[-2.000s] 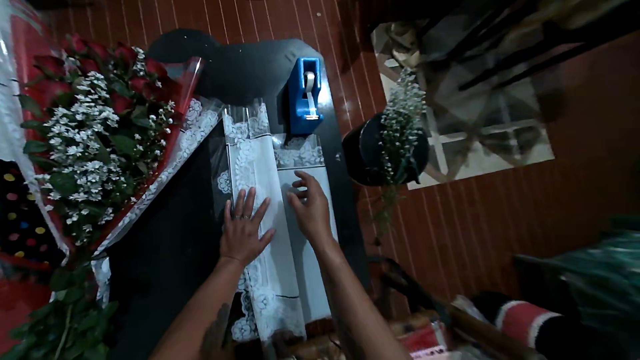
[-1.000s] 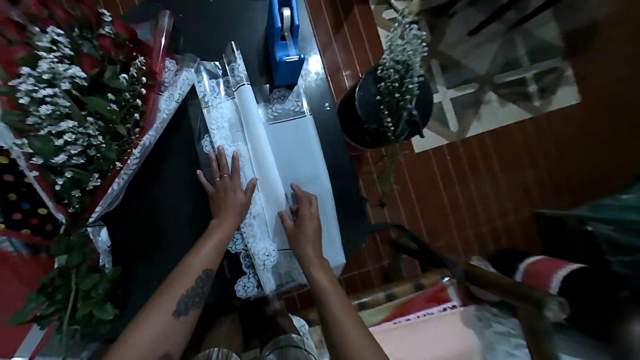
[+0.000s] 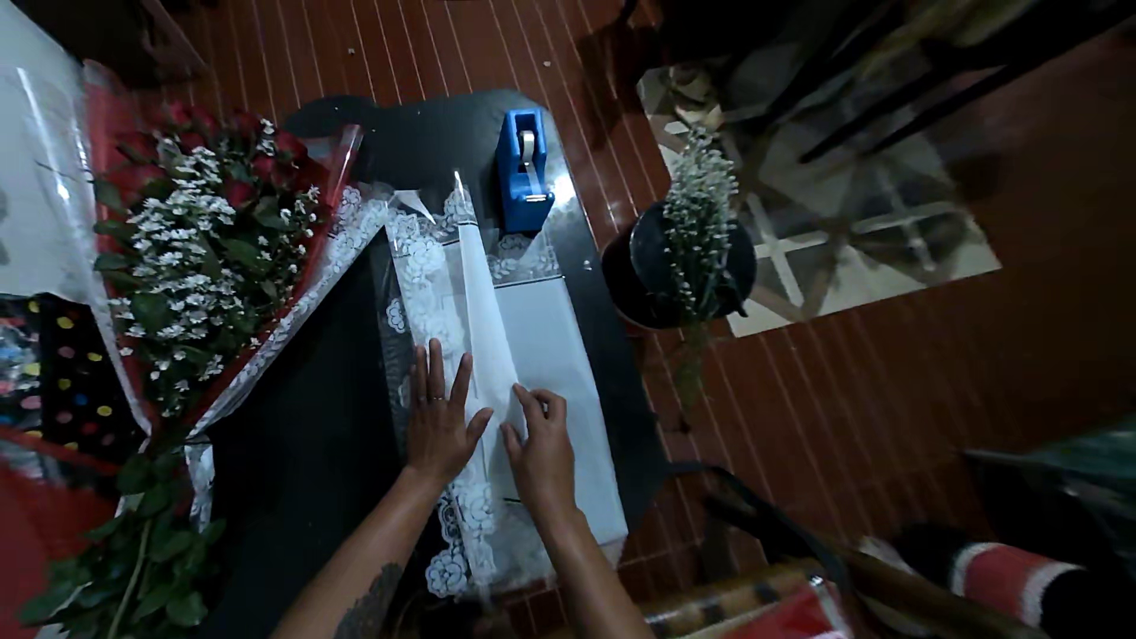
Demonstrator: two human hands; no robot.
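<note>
White sheets with clear, lace-patterned film (image 3: 550, 346) lie lengthwise on a black table (image 3: 293, 461). A narrow white fold runs along their middle. My left hand (image 3: 441, 426) rests flat on the lace film left of the fold, fingers spread, a ring on one finger. At the fold's right edge is my right hand (image 3: 541, 444), its thumb and fingers bent close to the edge; whether it pinches the sheet cannot be told. A blue tape dispenser (image 3: 525, 195) stands beyond the sheets' far end. To the left lies a bouquet of red roses and small white flowers (image 3: 200, 240) in red and lace wrapping.
A dark bucket (image 3: 643, 266) holding small white flowers (image 3: 701, 204) stands on the wood floor right of the table. Leafy stems (image 3: 133, 568) lie at the lower left, below polka-dot material (image 3: 75, 373). Bamboo-like furniture (image 3: 737, 595) is near the lower right.
The white fold is narrower at its far end than one second ago. Both hands remain on the sheets, the right one by the fold's edge. The view has shifted.
</note>
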